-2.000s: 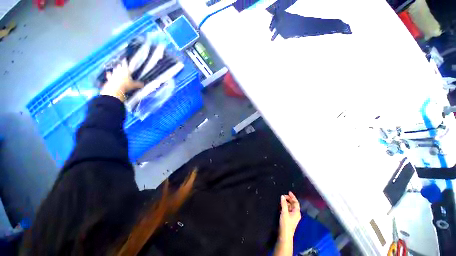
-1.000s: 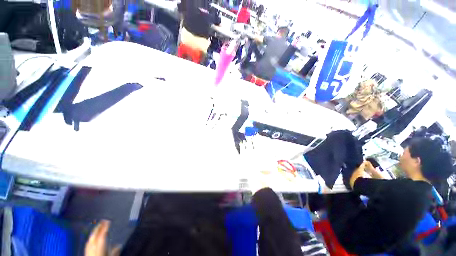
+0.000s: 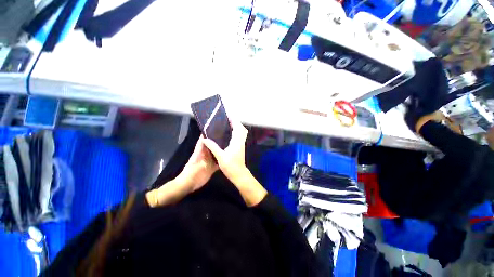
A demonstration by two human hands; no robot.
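Note:
A dark smartphone [image 3: 214, 116] with a thin reddish rim is held over my lap, just at the table's front edge. A pale streak crosses its screen. My right hand [image 3: 234, 153] grips its lower right side. My left hand [image 3: 200, 166] is at its lower end, touching my right hand; its fingers are partly hidden behind the phone and the other hand. Dark cut panels [image 3: 116, 20] lie on the table at the upper left.
The white table [image 3: 146, 70] spans the front, with red-handled snips [image 3: 345, 112] and a machine control panel [image 3: 355, 66] at right. Blue crates [image 3: 100, 167] hold black-and-white bundles [image 3: 331, 195] on both sides. Another person's arm [image 3: 452, 138] works at far right.
The view has swung down to my lap. Both hands have come together there and now hold the phone, which did not show before. Earlier, my left hand was in the left crate.

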